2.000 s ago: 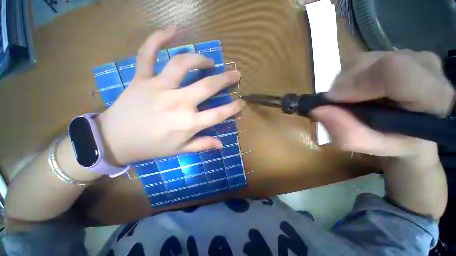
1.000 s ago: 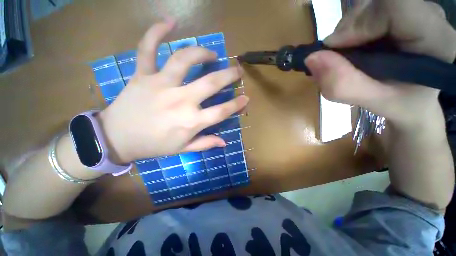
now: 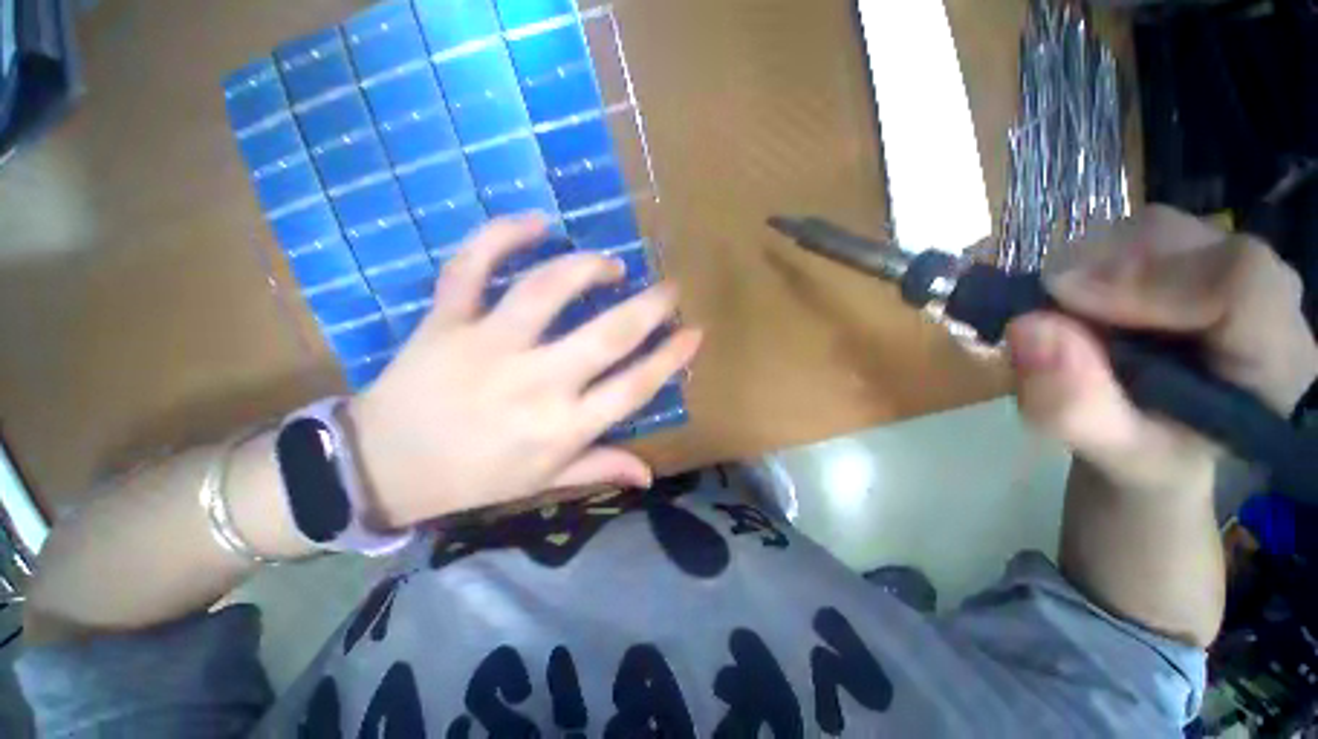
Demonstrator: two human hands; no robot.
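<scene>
A blue solar cell sheet [image 3: 434, 130] with pale grid lines lies on the brown tabletop, its top edge cut off by the picture. My left hand [image 3: 506, 361] lies flat with fingers spread on the sheet's lower part. A thin bus ribbon [image 3: 636, 108] runs along the sheet's right edge. My right hand [image 3: 1156, 318] holds the black soldering iron [image 3: 997, 299] by its handle. The iron's dark tip points left and stands apart from the sheet, to its right.
A white strip [image 3: 925, 130] lies right of the sheet. A loose bundle of cut ribbon pieces [image 3: 1067, 145] lies right of it. A dark layered stack [image 3: 36, 72] stands at the far left. The table's front edge [image 3: 867, 429] runs close to my body.
The iron's tip has moved from the sheet's right edge down and right, away from it. The view has shifted; my left hand now rests lower on the sheet, and the ribbon bundle shows more fully.
</scene>
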